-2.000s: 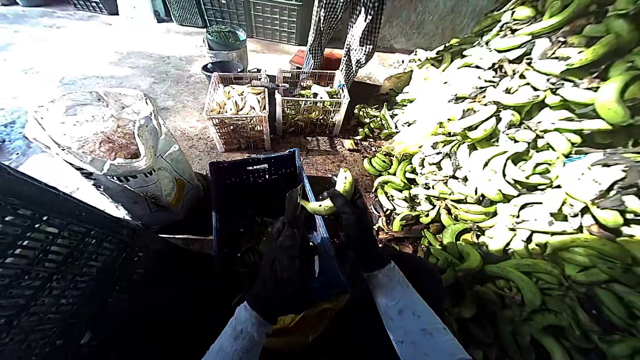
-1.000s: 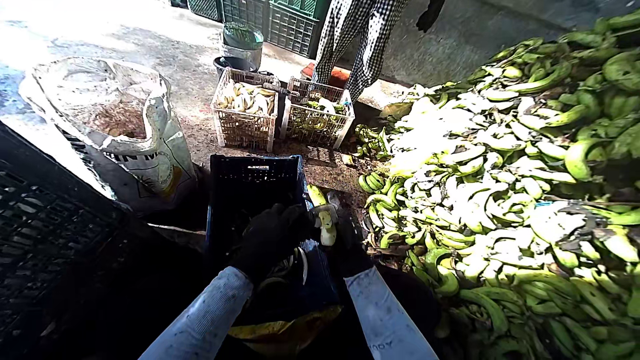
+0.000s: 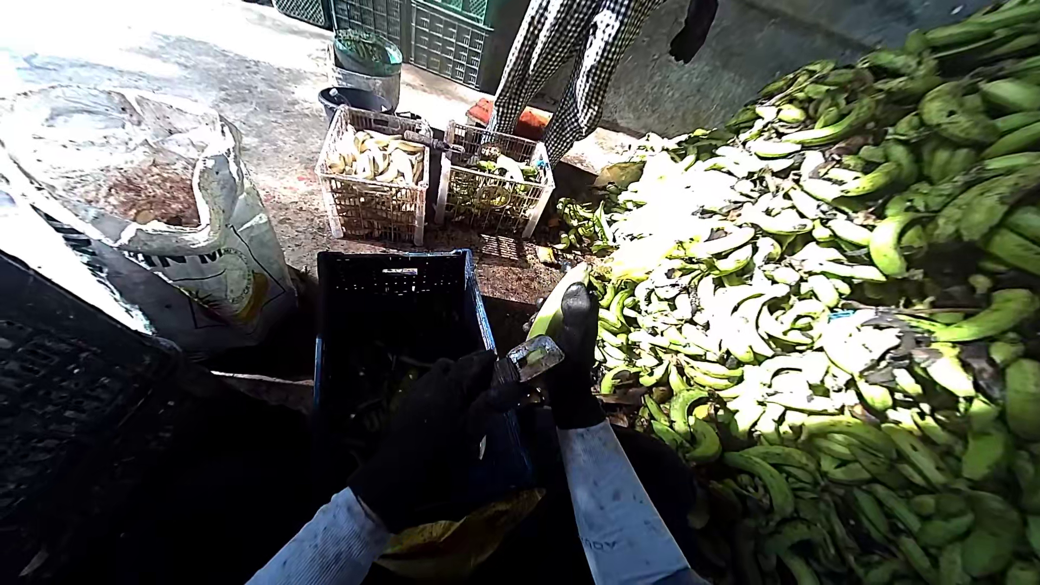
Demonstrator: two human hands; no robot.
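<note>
My left hand (image 3: pixel 439 435), in a dark glove, is closed on a short flat-bladed tool (image 3: pixel 535 357), perhaps a knife or peeler; its handle is mostly hidden. My right hand (image 3: pixel 575 349), gloved too, grips a green plantain (image 3: pixel 559 305) that points up and away. The blade lies beside the plantain's lower end, by the right hand's palm; whether they touch I cannot tell. Both hands are over the right side of a dark blue plastic crate (image 3: pixel 481 325), whose dim inside shows little.
A big heap of green plantains (image 3: pixel 756 301) fills the right. Beyond the blue crate stand a crate of peeled plantains (image 3: pixel 374 191) and a second crate (image 3: pixel 496 191); a person (image 3: pixel 561 65) stands behind them. A woven sack (image 3: pixel 219 268) and a black crate (image 3: pixel 73 390) are at left.
Two seconds ago the plantain lay more sideways between the hands; now it points up and away in my right hand. The person behind the crates shows a dark-gloved hand, unseen two seconds ago.
</note>
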